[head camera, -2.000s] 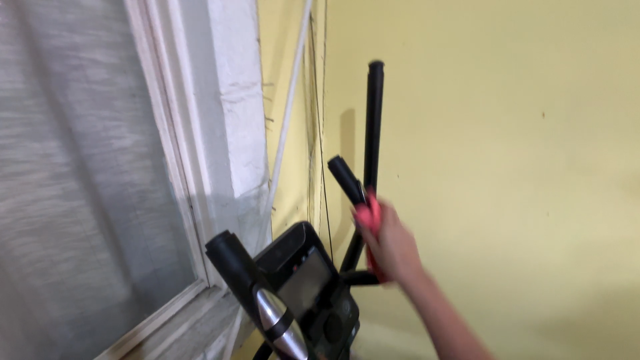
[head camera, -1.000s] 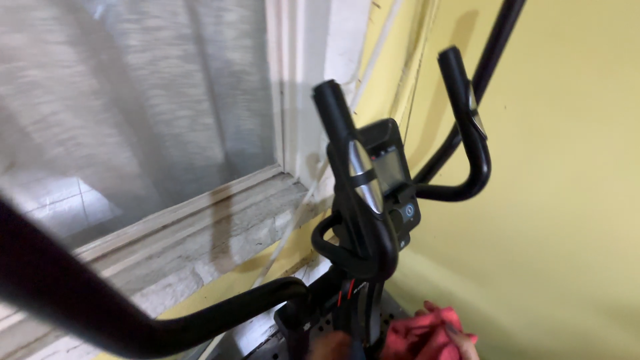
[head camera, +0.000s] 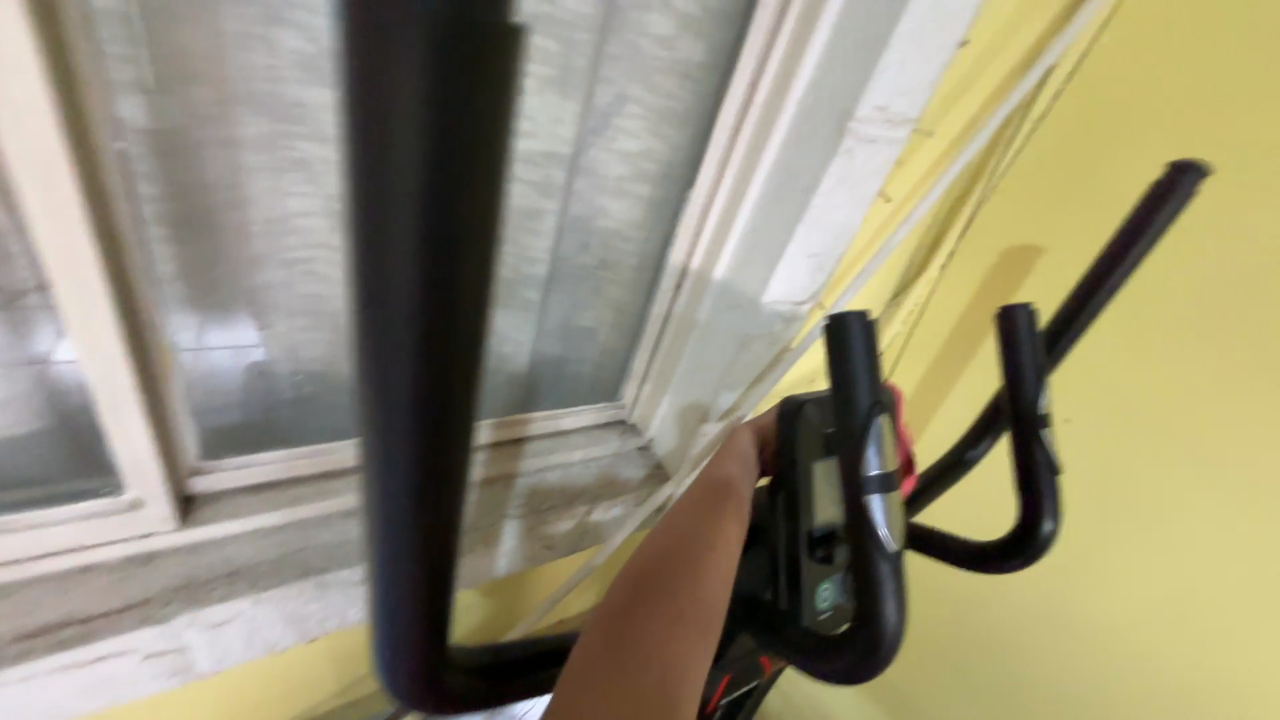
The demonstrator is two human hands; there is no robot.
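Note:
My left hand [head camera: 765, 442] is at the upper left edge of the exercise machine's console [head camera: 822, 520]. Its forearm rises from the bottom edge, and the fingers are hidden behind the console. Part of a red cloth [head camera: 903, 440] shows past the console's far right edge; what holds it is hidden. A black fixed handlebar with a silver grip sensor [head camera: 882, 480] curves in front of the console, and its twin [head camera: 1022, 400] stands to the right. My right hand is not in view.
A long black moving arm [head camera: 425, 350] of the machine stands close on the left, another [head camera: 1120, 265] at the right. Behind are a window with a pale frame [head camera: 690, 260], its worn sill [head camera: 570, 470], a white cable [head camera: 930, 200] and a yellow wall [head camera: 1150, 560].
The red cloth, in my right hand two seconds ago and low beside the machine's post one second ago, now shows behind the console. My left forearm has come into view. The view has shifted.

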